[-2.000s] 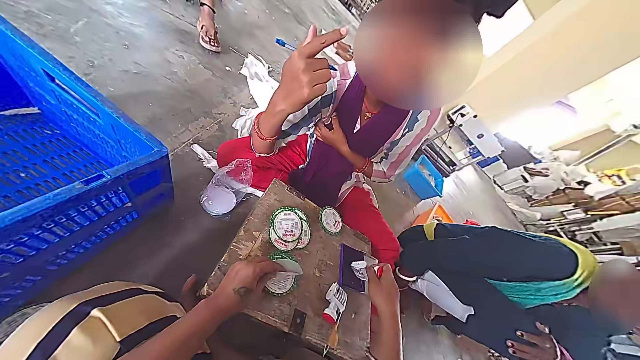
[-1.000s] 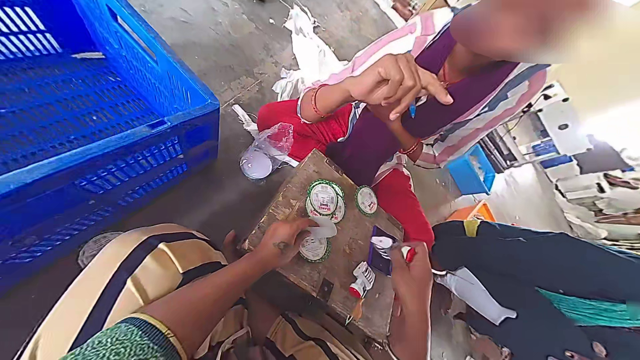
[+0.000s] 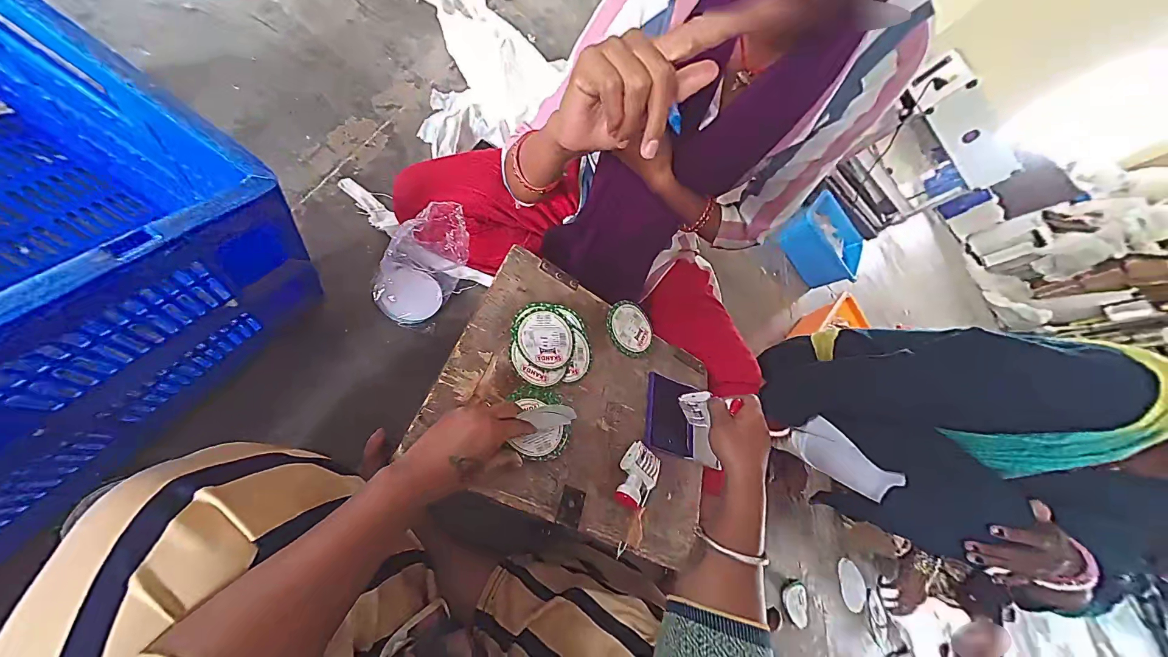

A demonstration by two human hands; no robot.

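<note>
On a worn wooden board, my left hand point(image 3: 470, 443) pinches a thin pale disc point(image 3: 547, 417) over a round green-edged label point(image 3: 538, 443). My right hand point(image 3: 741, 433) grips a small white stamp with a red part point(image 3: 695, 408) at the dark ink pad point(image 3: 669, 415). A second white-and-red stamp point(image 3: 639, 470) lies on the board between my hands. Farther up lie a few overlapping green-edged round labels point(image 3: 546, 338), and a single one point(image 3: 630, 328) is to their right. The labels bear printing. The stamp's underside is hidden.
The wooden board point(image 3: 584, 502) has a metal fitting at its near edge. A blue plastic crate point(image 3: 228, 246) stands at the left. Beyond the board sits a person with a raised hand; another person sits at right. A plastic bag with white discs point(image 3: 411, 287) lies on the floor.
The view has shifted and come closer to the board. The opposite person's raised hand has gone from pointing upward to a bent, lowered pose. Both my hands still hold their things.
</note>
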